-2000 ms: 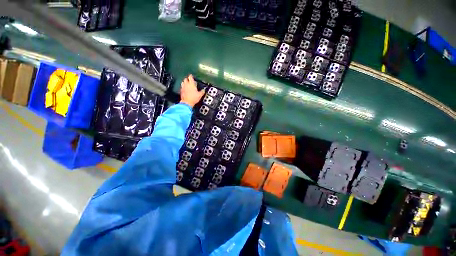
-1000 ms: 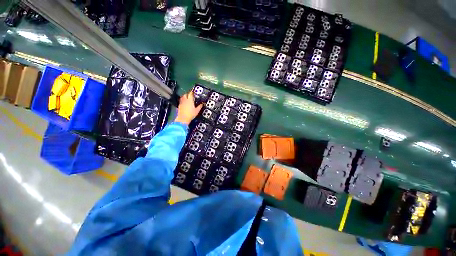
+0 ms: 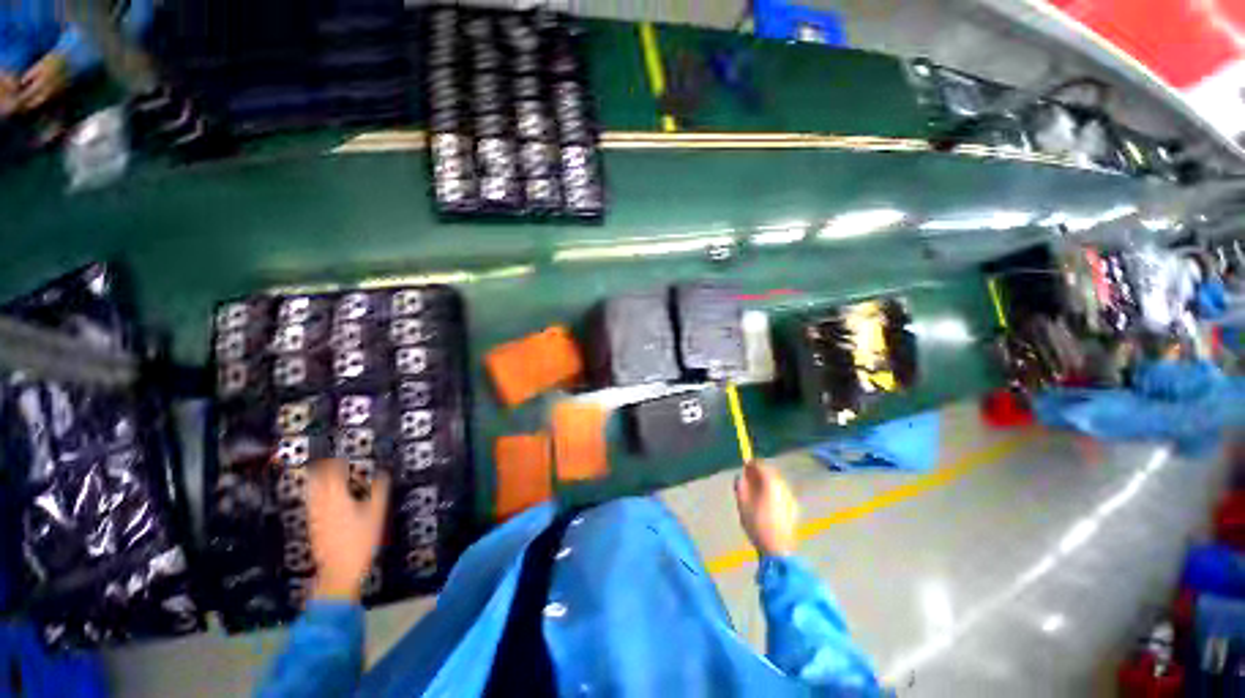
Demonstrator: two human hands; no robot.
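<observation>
A black blister tray (image 3: 225,464) with rows of pale-faced square parts lies at the left. My left hand (image 3: 344,518) is over its lower middle, blurred, with fingers pointing away from me; whether it holds a part cannot be told. My right hand (image 3: 769,511) is at the bench's near edge beside yellow tape (image 3: 740,420), fingers curled and blurred; its grip is unclear. A dark fixture block (image 3: 655,426) lies near the edge with a small pale-faced module (image 3: 691,409) on its right part. Grey blocks (image 3: 638,341) stand behind it.
Orange plates (image 3: 535,366) lie between tray and grey blocks. A white pad (image 3: 756,346) and a black-yellow patchwork stack (image 3: 860,357) are to the right. Shiny black trays (image 3: 89,477) lie far left. Another parts tray (image 3: 516,123) is across the bench. Another person's hand (image 3: 34,85) shows top left.
The view has swung to the right. My left hand has moved from the tray's far left corner to its lower middle. My right hand has come into view.
</observation>
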